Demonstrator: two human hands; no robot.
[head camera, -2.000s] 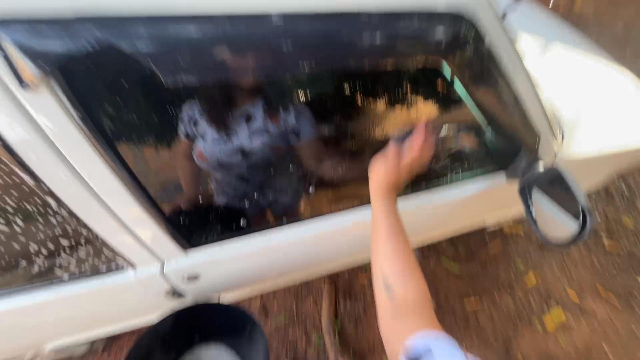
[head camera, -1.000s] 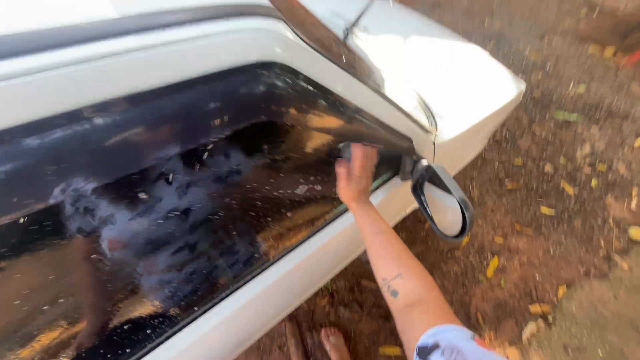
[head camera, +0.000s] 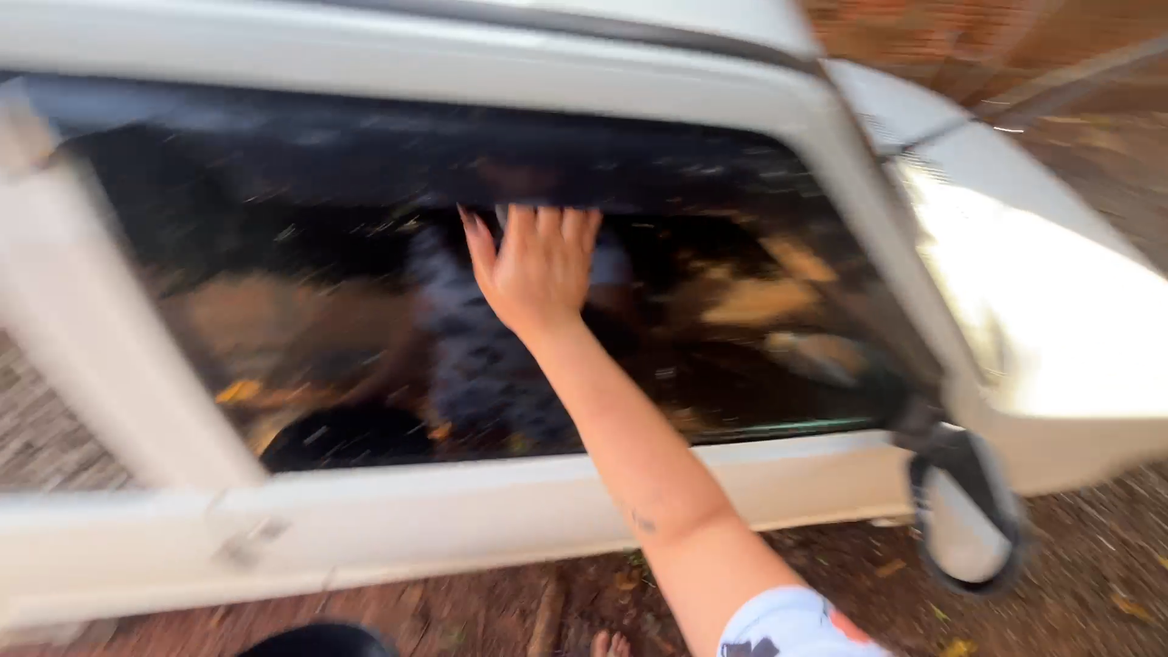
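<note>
My right hand (head camera: 540, 265) lies against the dark side window (head camera: 347, 274) of a white car, near the middle of the glass. Its back faces me, the thumb is spread to the left and the fingertips point toward the roof. Something small and dark may be under the palm; the fingers hide it, so I cannot tell. The glass carries light specks and reflects a person in a patterned shirt. My left hand is outside the view.
A side mirror (head camera: 969, 525) sticks out at the window's lower right. Below the door (head camera: 438, 520) are a black bucket (head camera: 319, 641), a bare foot (head camera: 610, 644) and reddish ground with leaves. The car's hood (head camera: 1040, 301) extends right.
My right hand has moved from the window's front corner by the mirror back to the middle of the glass. The view has also shifted and turned.
</note>
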